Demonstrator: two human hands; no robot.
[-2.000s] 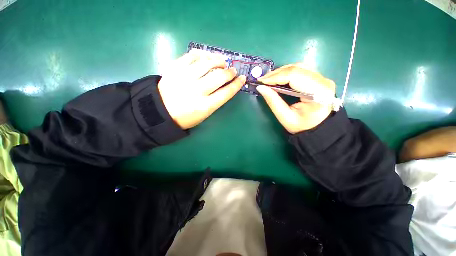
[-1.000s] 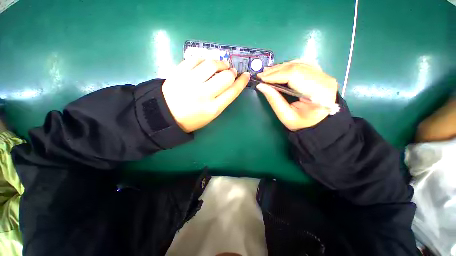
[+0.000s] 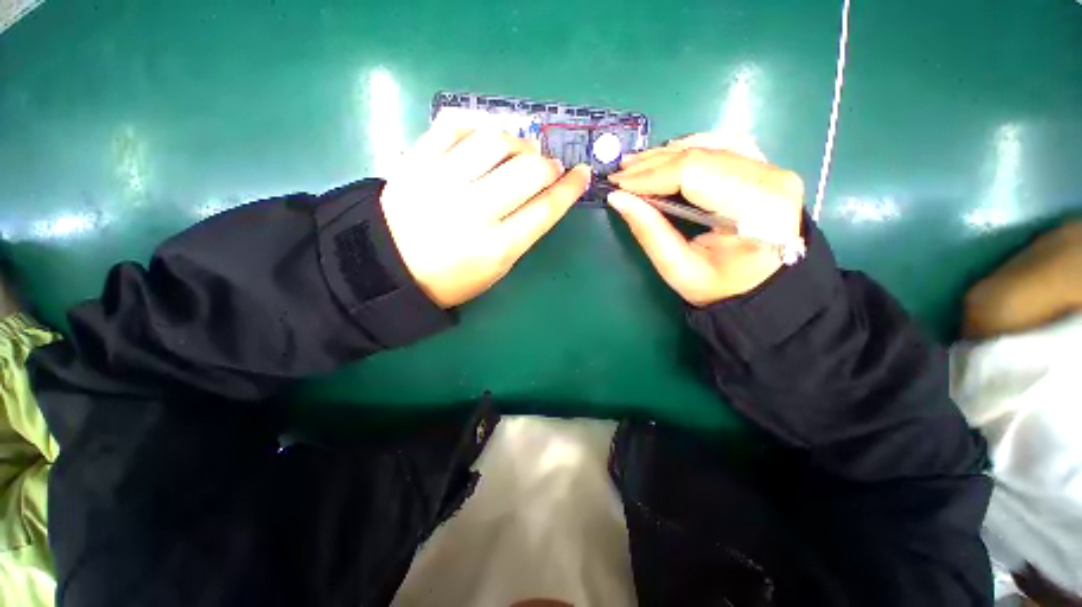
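The open phone body (image 3: 575, 142) lies on the green tabletop, long side across the view. It has a dark frame, thin red lines and a round pale disc (image 3: 606, 147) near its right end. My left hand (image 3: 478, 208) holds its left part and lower edge, covering much of it. My right hand (image 3: 710, 216) holds slim tweezers (image 3: 691, 212) like a pen, with a pale wrap at the rear end. The tips are at the lower edge near the disc, close to my left fingertips; whether they grip anything cannot be told.
The glossy green tabletop (image 3: 570, 338) has a thin white line (image 3: 834, 107) running away at the right. A person's arm (image 3: 1030, 285) and white clothing are at the right edge. Yellow-green clothing (image 3: 24, 439) of another person is at the left edge.
The phone body and both hands have shifted slightly up in view, and the body lies a little less tilted than at first. The arm at the right edge has moved. Both hands keep their holds.
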